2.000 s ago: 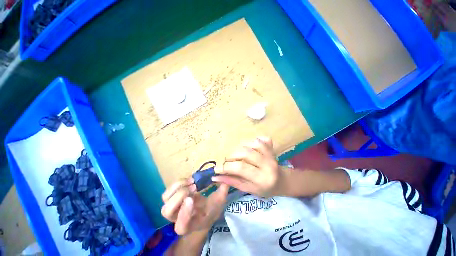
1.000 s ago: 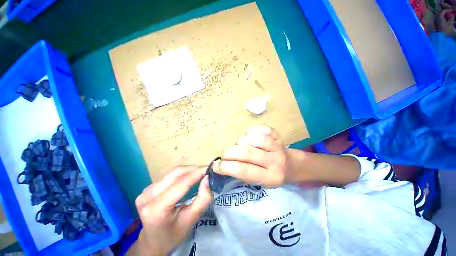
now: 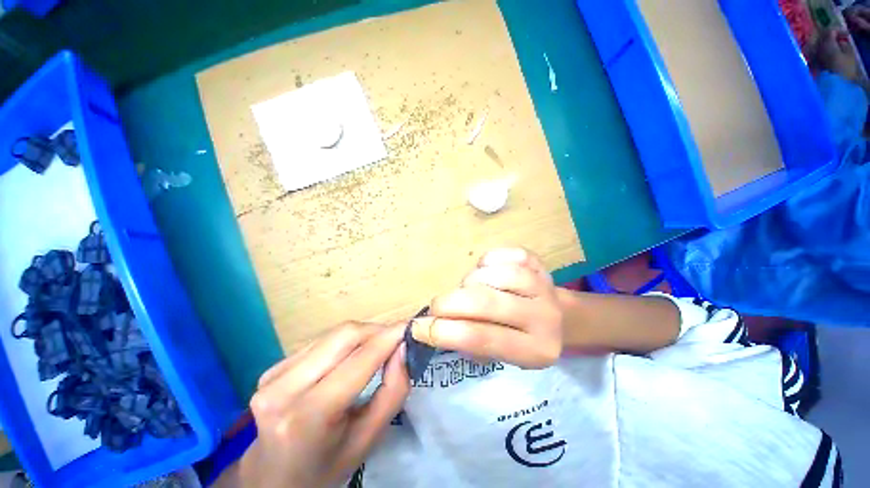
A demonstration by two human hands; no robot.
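A dark looped part [image 3: 418, 358] is held between both hands in front of my shirt, mostly covered by fingers. My left hand [image 3: 329, 391] pinches its left side between thumb and fingers. My right hand [image 3: 501, 310] grips it from the right, fingers curled over its top. Whether a small second piece is between the fingertips cannot be seen. The white glue bottle [image 3: 488, 195] stands on the cardboard mat [image 3: 382, 257], beyond my right hand. A white square pad [image 3: 320, 133] with a round white mark lies on the mat's far left part.
At the left, a blue bin [image 3: 143, 257] lined with white holds a heap of dark looped parts [image 3: 91, 334]. At the right stands a blue bin [image 3: 658, 114] lined with brown cardboard. Beside it is a person's blue sleeve [image 3: 782, 248]. White scraps [image 3: 551, 72] lie on the green bench.
Both hands have closed more around the dark part, which was more exposed two seconds ago. My left hand has turned and moved left. The camera view has shifted, moving the mat and left bin up and left.
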